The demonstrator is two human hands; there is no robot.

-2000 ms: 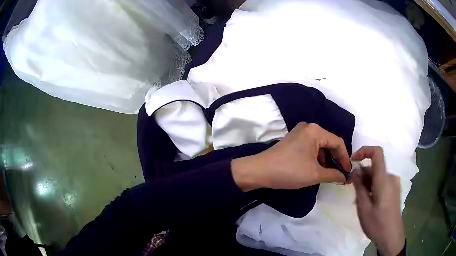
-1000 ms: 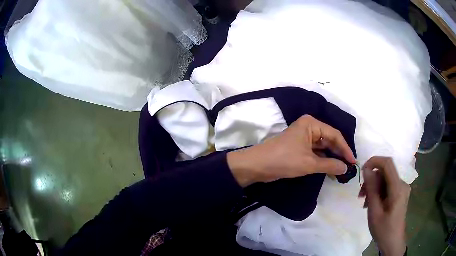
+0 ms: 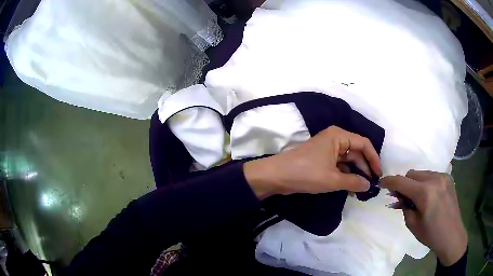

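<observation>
A dark purple garment (image 3: 319,212) lies spread over the lap, with two white bust cups (image 3: 267,131) edged in dark cloth. My left hand (image 3: 319,164) pinches a bunched bit of the garment's right edge between thumb and forefinger. My right hand (image 3: 432,207) is close beside it, fingertips meeting the pinched edge. A dark metal object, maybe small scissors (image 3: 402,201), shows under the right fingers, in the palm. The needle and thread are too small to make out.
Puffy white cloth (image 3: 346,48) lies under and beyond the garment. A white lace-edged gown (image 3: 97,59) hangs at the upper left above the green floor (image 3: 81,156). A clear rounded object (image 3: 471,124) and a wood-edged table (image 3: 481,16) are at the right.
My right hand was raised and a little apart from the left a second ago; it has turned and its fingertips have come back to the pinched edge. My left hand has kept its pinch.
</observation>
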